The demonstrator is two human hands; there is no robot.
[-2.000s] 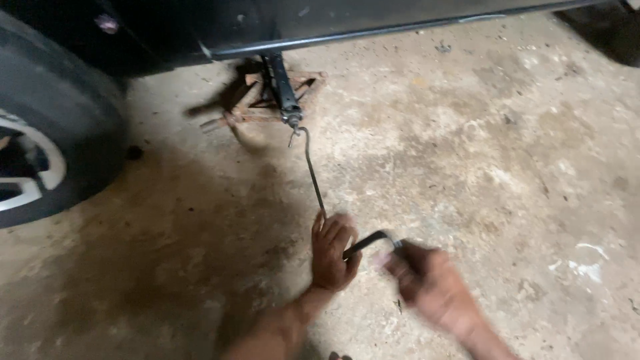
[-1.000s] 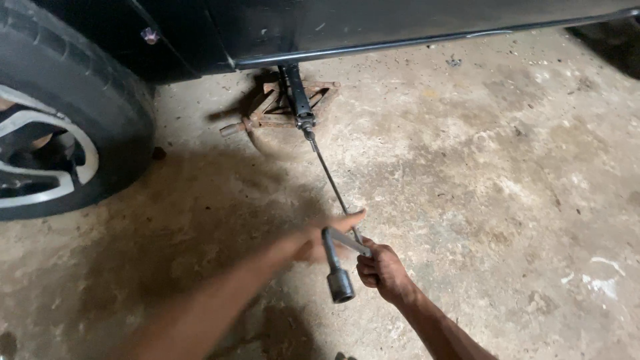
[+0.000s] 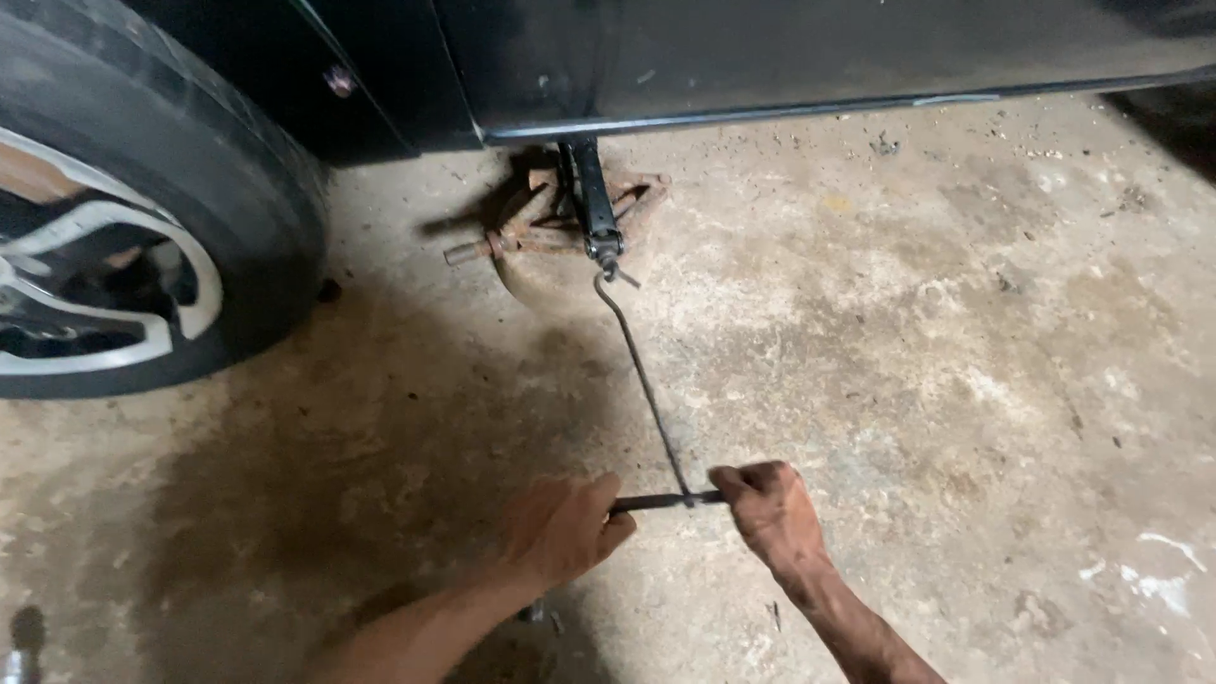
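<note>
My left hand [image 3: 570,522] and my right hand [image 3: 765,503] grip a dark lug wrench [image 3: 651,503] from its two sides, holding it crosswise at the near end of a thin metal crank rod [image 3: 646,380]. The rod's hooked far end meets the end joint of a black scissor jack [image 3: 596,204], which stands under the sill of a dark car [image 3: 807,57]. My fingers hide both ends of the wrench. Beside and behind the jack is a rusty metal stand [image 3: 546,228].
A car wheel with a black tyre [image 3: 256,218] stands at the left. The concrete floor [image 3: 931,380] is stained. Another dark tyre [image 3: 1173,123] shows at the upper right edge, and a small metal object [image 3: 532,611] lies near my left forearm.
A second ago the wrench's socket end pointed down between my hands; now the wrench lies crosswise. My left hand, with fingers extended then, is now closed on its left part.
</note>
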